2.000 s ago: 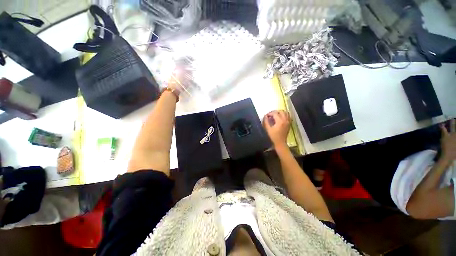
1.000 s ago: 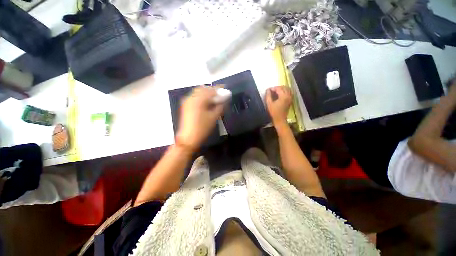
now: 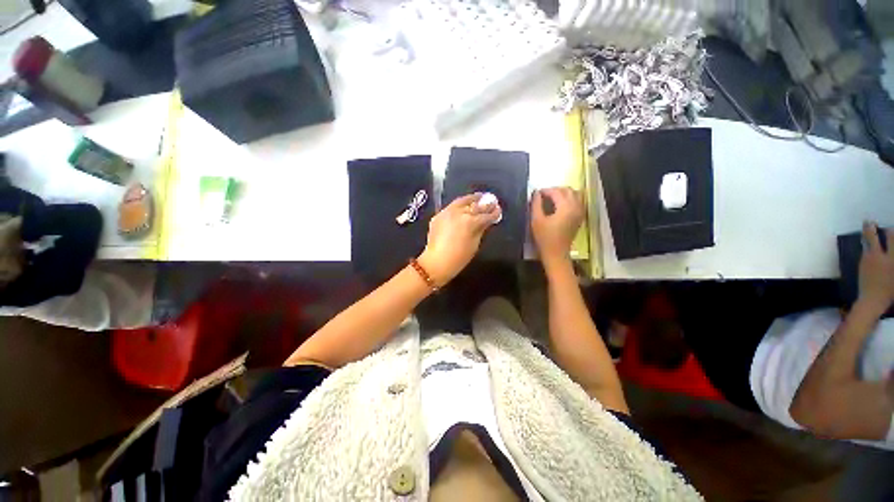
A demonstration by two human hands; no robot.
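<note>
My left hand [image 3: 459, 235] holds a small glossy white case [image 3: 489, 206] in its fingertips, over the recess of the right black insert tray [image 3: 505, 165]. The hand hides part of the recess. My right hand [image 3: 557, 222] rests on the bench beside that tray's right edge, fingers curled; I cannot tell if it holds anything. The left black insert tray [image 3: 377, 201] lies flat next to it with a folded white cable [image 3: 413, 207] on it.
A tall stack of empty inserts [image 3: 257, 78] stands at back left. Right of the yellow strip [image 3: 576, 157] are filled inserts [image 3: 637, 186] with a white case on top, and a cable pile [image 3: 647, 86]. White component trays [image 3: 490, 49] lie at the back. Another worker's hand [image 3: 875, 257] is far right.
My left hand has come back from the far side of the bench with the white case and is now over the right insert's recess. My right hand stays beside that insert.
</note>
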